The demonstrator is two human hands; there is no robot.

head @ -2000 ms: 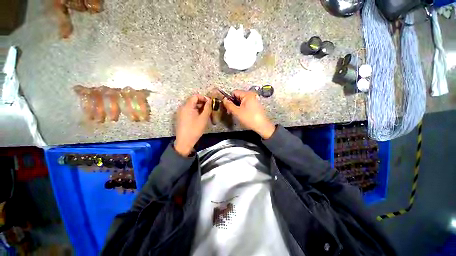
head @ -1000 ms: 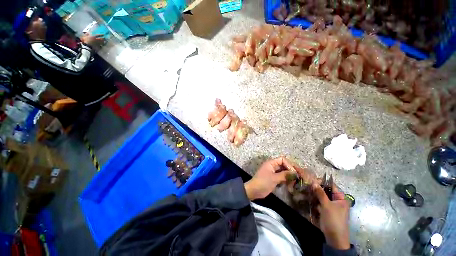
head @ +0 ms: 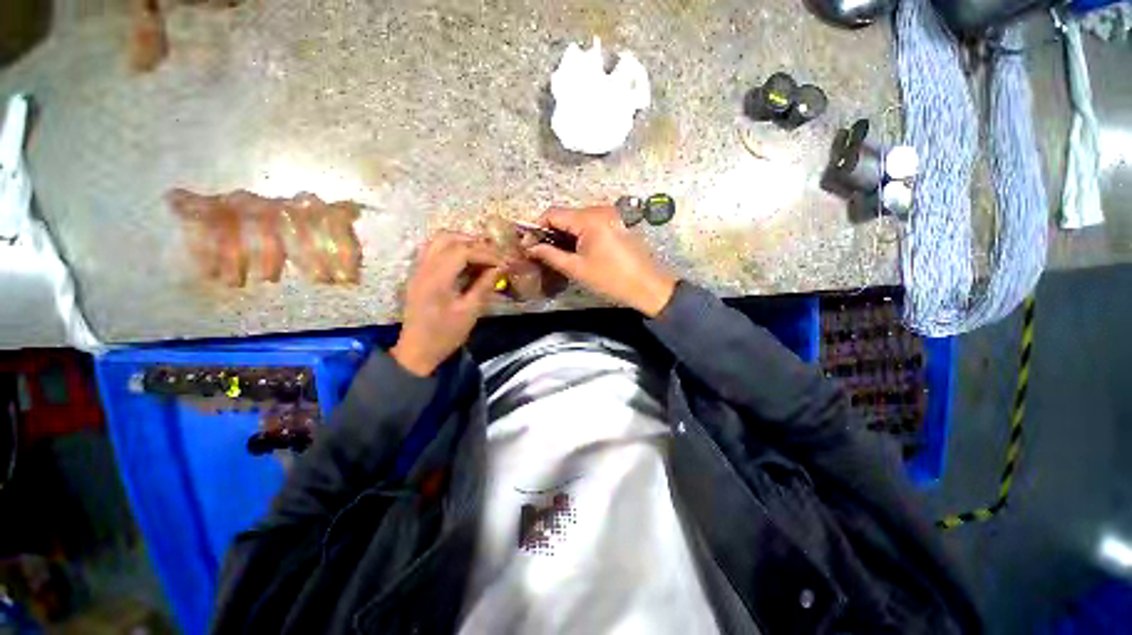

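Note:
My left hand point(head: 442, 298) and my right hand point(head: 608, 257) are close together at the bench's front edge. Between their fingertips is a small brown coil piece point(head: 526, 275) with a yellow mark at its left end. My left fingers pinch its left side. My right hand holds dark pointed snips point(head: 541, 233) between thumb and fingers, with the tips pointing left over the piece. Cord at the fingertips is too small to make out. A pair of dark discs point(head: 646, 210) lies just beyond my right hand.
Copper-coloured coils point(head: 268, 238) lie in a row at left. A crumpled white lump point(head: 598, 99), another disc pair point(head: 792, 98), a grey metal cup point(head: 857, 159) and a cord hank point(head: 940, 174) are on the bench. Blue bins point(head: 224, 465) with dark pieces sit below its front edge.
The view swung left, showing another person and a coil heap, then returned. Compared with two seconds ago, my hands are slightly farther left, and the yellow mark sits lower at my left fingertips.

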